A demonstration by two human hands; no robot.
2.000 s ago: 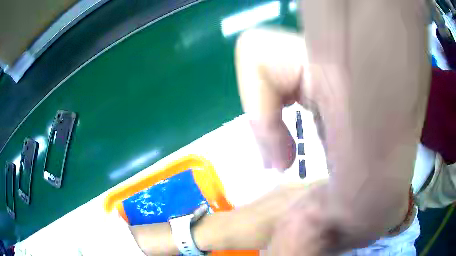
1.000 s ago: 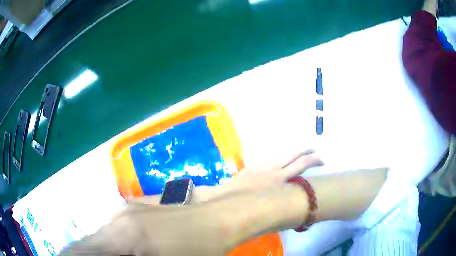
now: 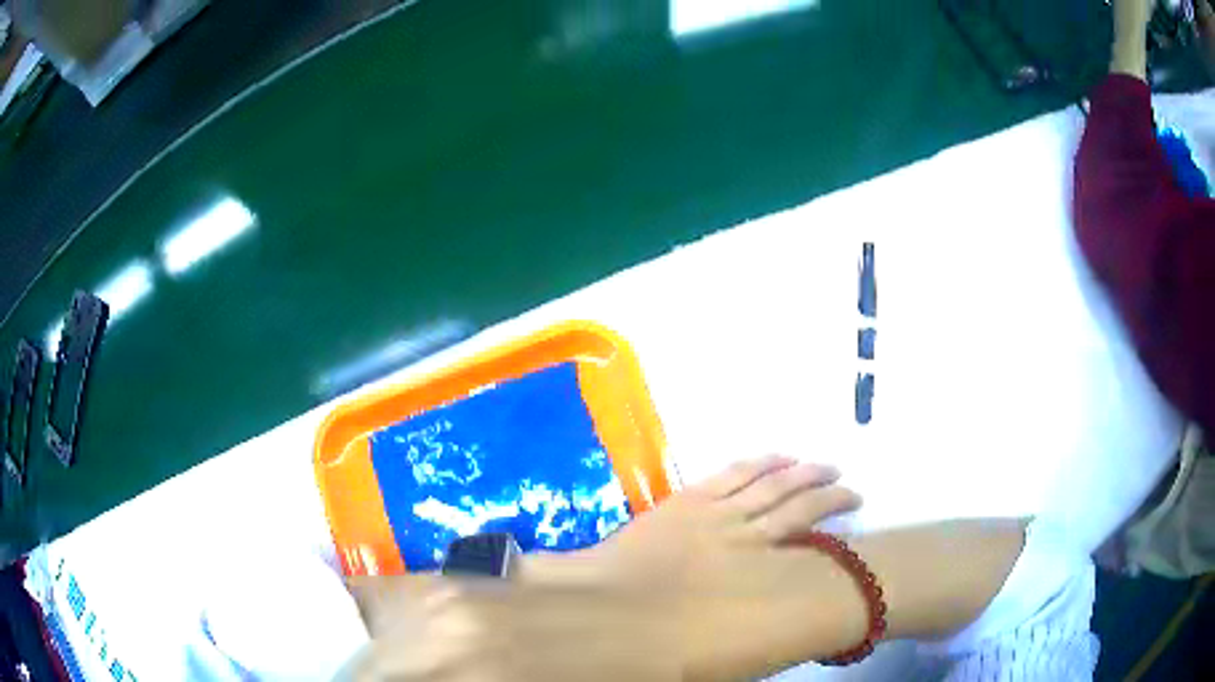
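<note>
The slim black pen-shaped tool with white bands [image 3: 866, 333] lies on the white surface, touched by neither hand. My arms are crossed low in the picture. My left hand [image 3: 760, 501] reaches right, its fingers slightly apart with nothing visible in them; a dark-faced watch is on that wrist. My right hand [image 3: 460, 637], with a red-brown bead bracelet on its wrist, lies across my left forearm. It is blurred and its fingers are unclear. The orange tray [image 3: 341, 486] with a shiny blue sheet [image 3: 513, 426] sits behind my forearms, its near side hidden.
Two dark phone middle frames [image 3: 76, 380] lie on the green belt [image 3: 533, 160] at the far left. Small blue-green marks show on the white surface at lower left. Another person's dark red sleeve [image 3: 1146, 240] is at the right edge. A dark outline shows on the belt at upper right.
The raised blurred arm over the tool came down, leaving both arms crossed low. The phone frames have shifted left; one fewer shows. Since one second ago, the tray and tool sit lower in view.
</note>
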